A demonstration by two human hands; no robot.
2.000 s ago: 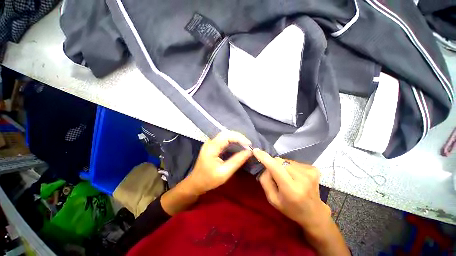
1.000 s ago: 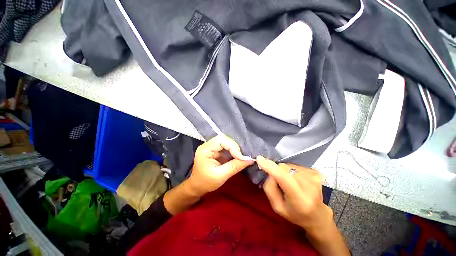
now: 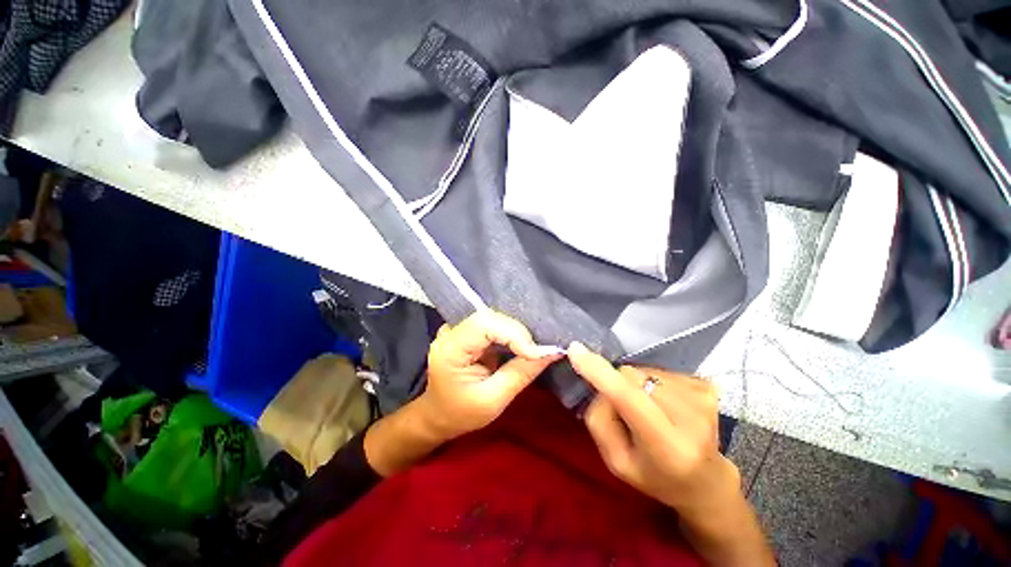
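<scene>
A dark grey garment [image 3: 621,22] with white trim lies over the table. Its grey hem band [image 3: 371,205], edged with a white line, runs down to my hands. My left hand [image 3: 477,371] pinches the hem near the table's front edge. My right hand [image 3: 654,432], with a ring on one finger, touches the same spot with its fingertips. Whether it holds a needle is too small to tell. A black care label [image 3: 449,64] lies by the side seam [image 3: 460,161]. A pale notched flap [image 3: 599,166] shows inside the garment.
A thin dark thread [image 3: 793,371] curls on the pale speckled table [image 3: 931,404]. A white band [image 3: 856,249] lies at right. Checked cloth [image 3: 50,39] is at far left. Below left are a blue bin [image 3: 261,321], beige cloth [image 3: 316,410] and a green bag [image 3: 177,465]. Red cloth covers my lap.
Both hands stay pinched together at the hem. The garment's flap and right part have shifted slightly right since the earliest frame. The hem band near my left hand has shifted slightly. The thread's loop has changed shape.
</scene>
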